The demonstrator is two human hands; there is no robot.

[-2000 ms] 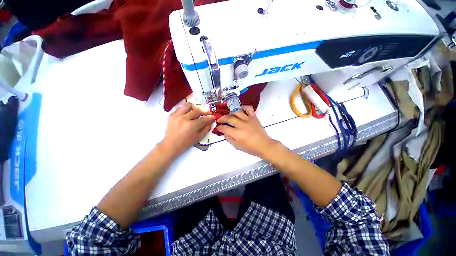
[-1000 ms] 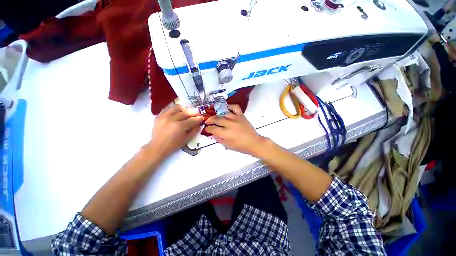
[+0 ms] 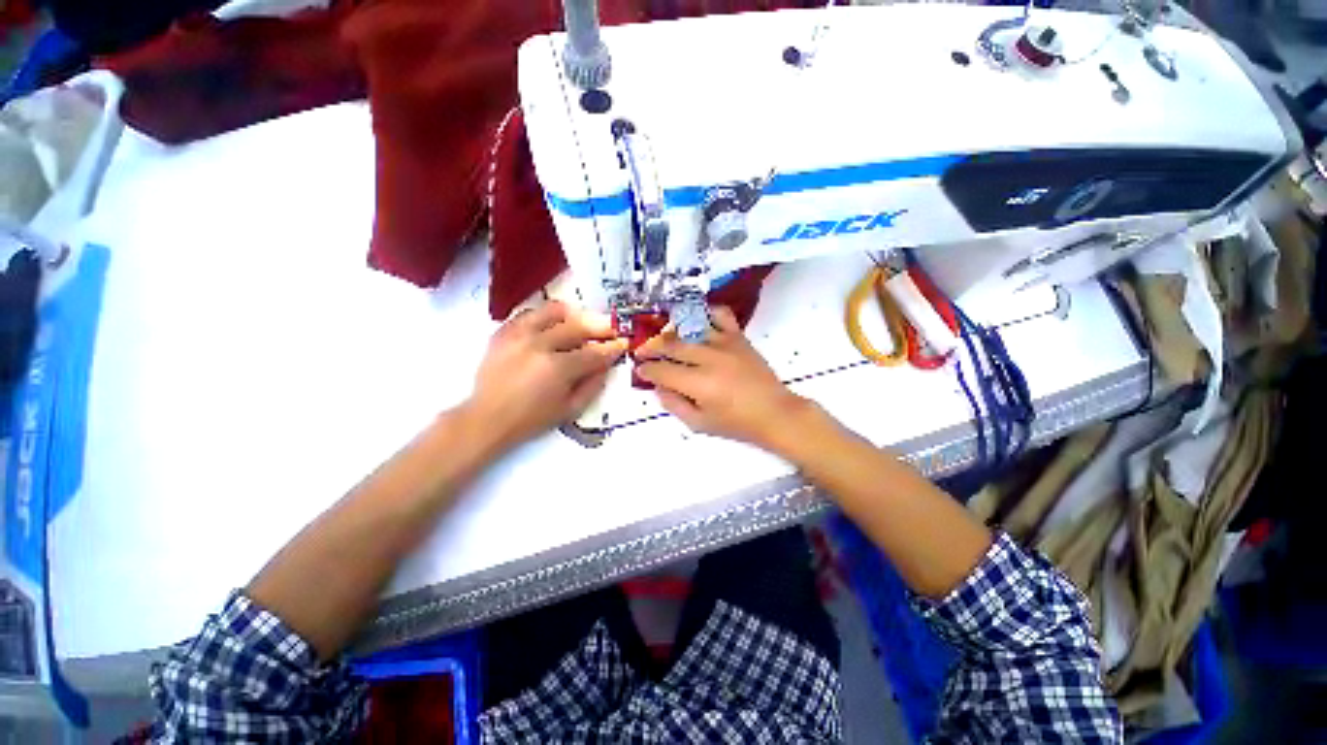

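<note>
A white JACK sewing machine (image 3: pixel 859 182) with a blue stripe stands across the table. Its presser foot and needle area (image 3: pixel 640 303) is between my fingertips. A small dark red piece (image 3: pixel 643 361) lies under the needle area, and its near end shows between my hands. My left hand (image 3: pixel 542 367) pinches the piece from the left. My right hand (image 3: pixel 720 379) holds it from the right, with fingertips beside the machine's foot. A larger dark red garment (image 3: pixel 422 160) spreads behind and left of the needle, partly hidden by the machine head. The needle tip is too small to tell.
Scissors with yellow and red handles (image 3: pixel 878 317) lie right of my right hand. Dark cord loops (image 3: pixel 998 393) hang over the table edge (image 3: pixel 582 560). Khaki cloth (image 3: pixel 1179 495) is heaped at right. Blue bins (image 3: pixel 469 684) show below the table. Another machine (image 3: pixel 44 422) stands at left.
The camera view has shifted slightly. My hands stay at the needle area, and the near end of the small red piece looks straighter and flatter between my fingers.
</note>
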